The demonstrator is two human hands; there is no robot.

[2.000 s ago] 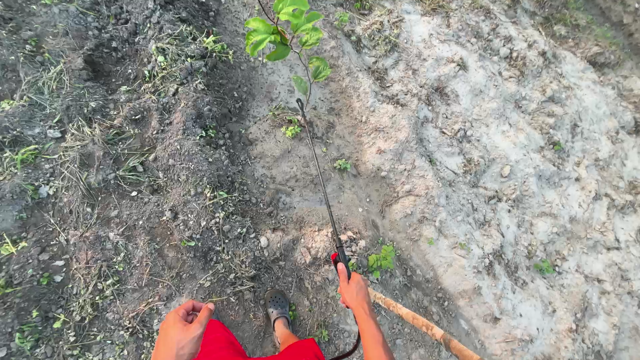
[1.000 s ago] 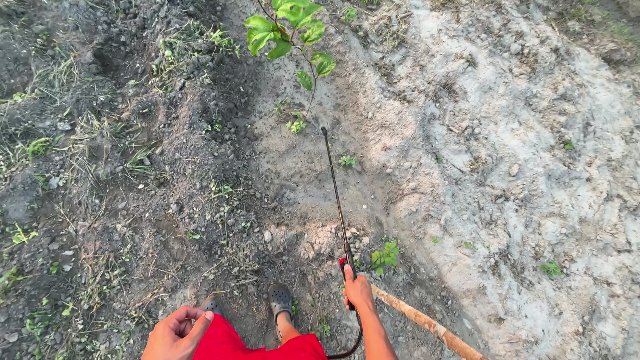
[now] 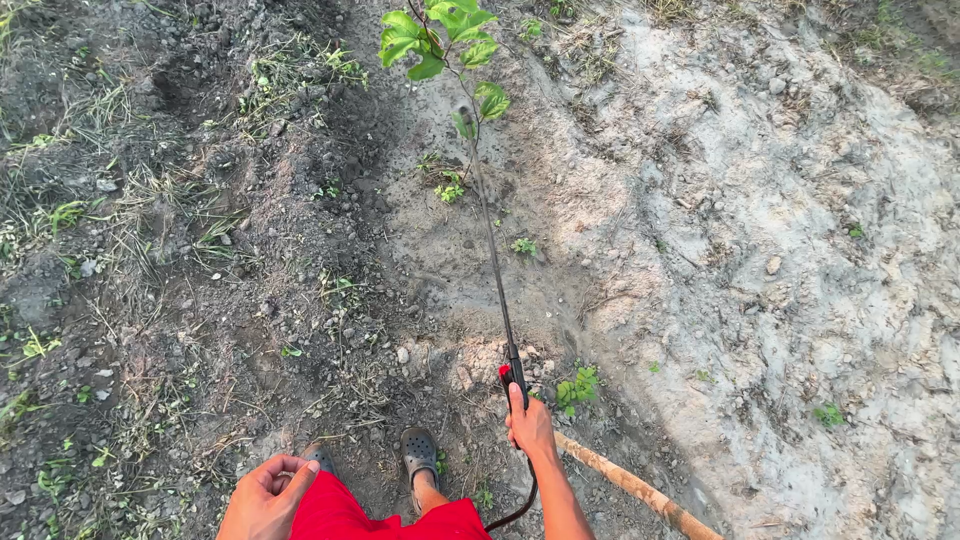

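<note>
My right hand (image 3: 531, 426) is closed around the black handle of a sprayer wand (image 3: 496, 262), its thumb along the top below a red part. The thin lance points away from me, and its blurred nozzle overlaps the lower leaves of a slender young plant (image 3: 442, 37). From the handle's lower end a black hose (image 3: 525, 506) curves back toward my red shorts. At the lower left my left hand (image 3: 271, 495) is raised beside the shorts, fingers curled and thumb near the fingertips; whether it holds something small cannot be told.
A wooden pole (image 3: 637, 487) lies slanting at the lower right. Dark, crumbly soil (image 3: 292, 225) with cut grass rises on the left, and a pale bank (image 3: 780, 225) on the right. Small weeds (image 3: 577, 388) grow along the furrow. My feet wear grey clogs (image 3: 419, 452).
The wand's tip has moved from beside the plant's stem up to its lower leaves. My left hand stays by my shorts, and my right hand keeps its grip on the handle.
</note>
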